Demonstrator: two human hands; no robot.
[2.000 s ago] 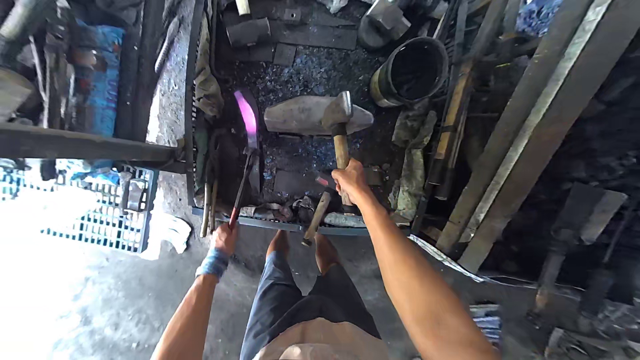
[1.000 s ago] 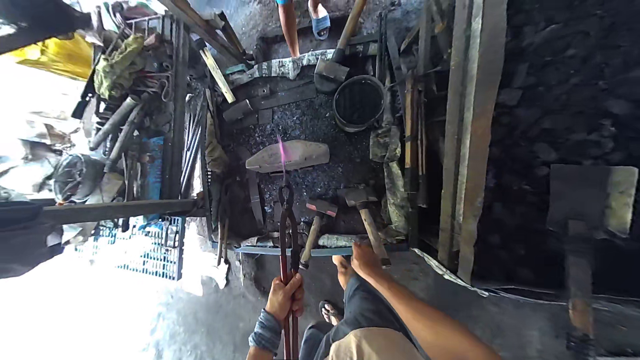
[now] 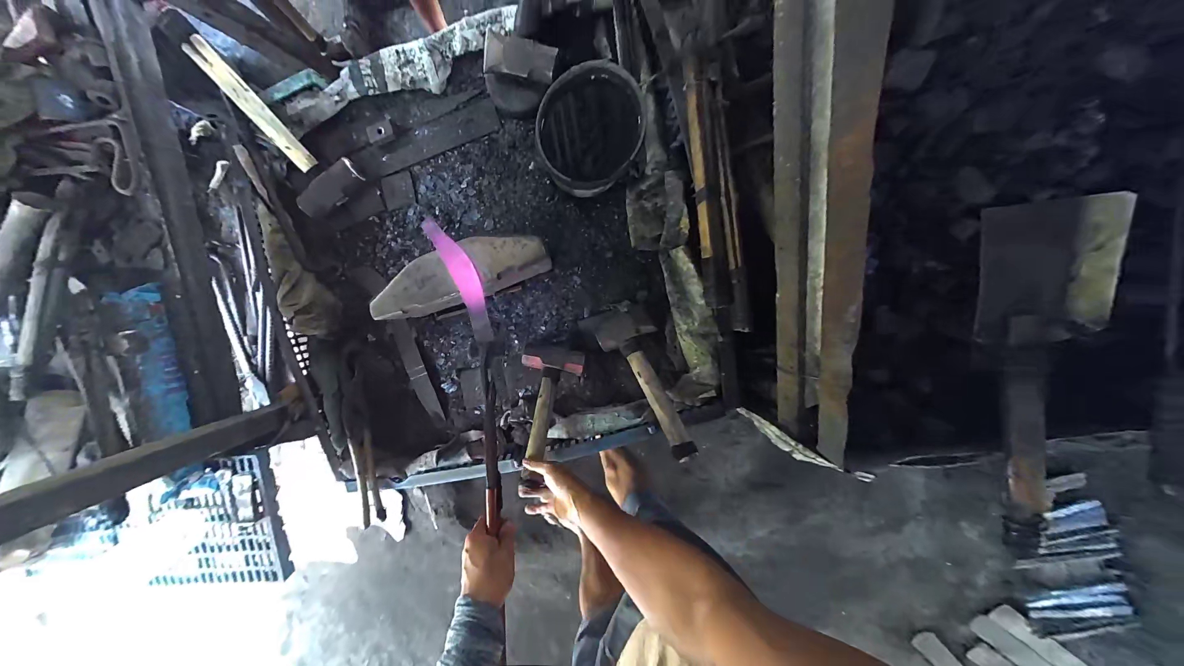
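My left hand is closed around the handles of long metal tongs. Their jaws hold a curved steel blade, glowing pink, which lies across the pale anvil. At the end of the small sledgehammer's wooden handle is my right hand, its fingers partly spread at the handle; whether they grip it is not clear. That hammer has a red-marked head. A larger hammer rests to its right, head up on the bed of dark scale.
A round bucket stands beyond the anvil, beside a heavy steel block. Long beams run along the right, with a shovel past them. At lower left is a plastic crate. Another person's limb shows at the top.
The glowing blade now lies flat across the anvil. My right hand has moved from beside the larger hammer's handle to the red-marked hammer's handle. Two seconds ago it held the larger hammer over the anvil.
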